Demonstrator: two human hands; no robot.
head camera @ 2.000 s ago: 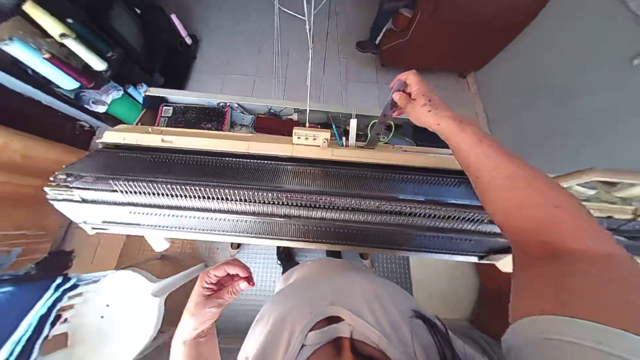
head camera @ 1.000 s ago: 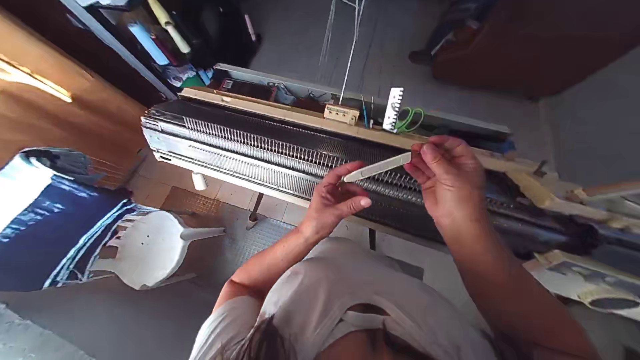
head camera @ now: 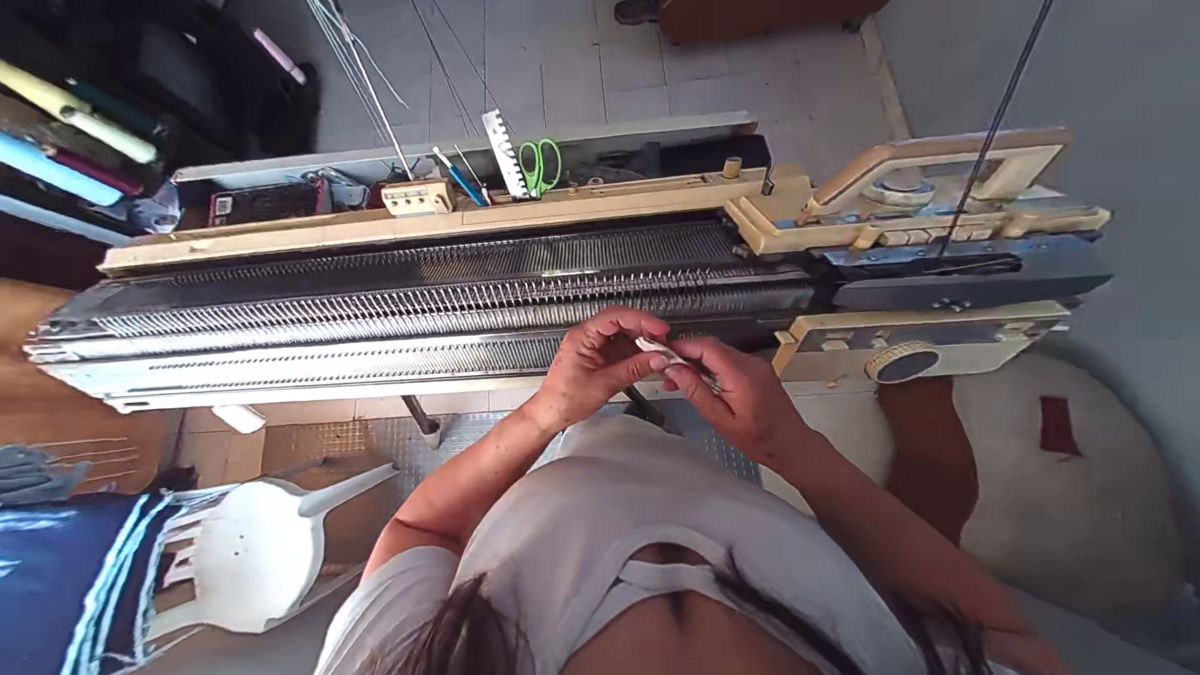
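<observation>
My left hand (head camera: 600,366) and my right hand (head camera: 736,394) meet over the front edge of a double-bed knitting machine (head camera: 422,300). Between their fingertips is a small white strip (head camera: 661,351); both hands pinch it, and the fingers hide part of it. Rows of metal needles run along the two beds. The machine's carriage (head camera: 947,281), with a round dial on its front part, sits at the right end. Behind the beds, green-handled scissors (head camera: 539,167), a white notched comb-like strip (head camera: 506,155) and a blue-handled tool (head camera: 461,178) stand upright near a cream block (head camera: 417,198).
A long open tray (head camera: 309,161) with small items lies behind the machine. A white plastic chair (head camera: 253,553) with dark blue cloth (head camera: 56,581) beside it is at lower left. Yarn cones (head camera: 75,112) are at upper left, and a brown piece of furniture (head camera: 759,17) stands beyond.
Two seconds ago my right hand held a dark flat thing behind the machine. One second ago both hands held a pale strip above the beds; now they are together nearer my body. The view has shifted.
</observation>
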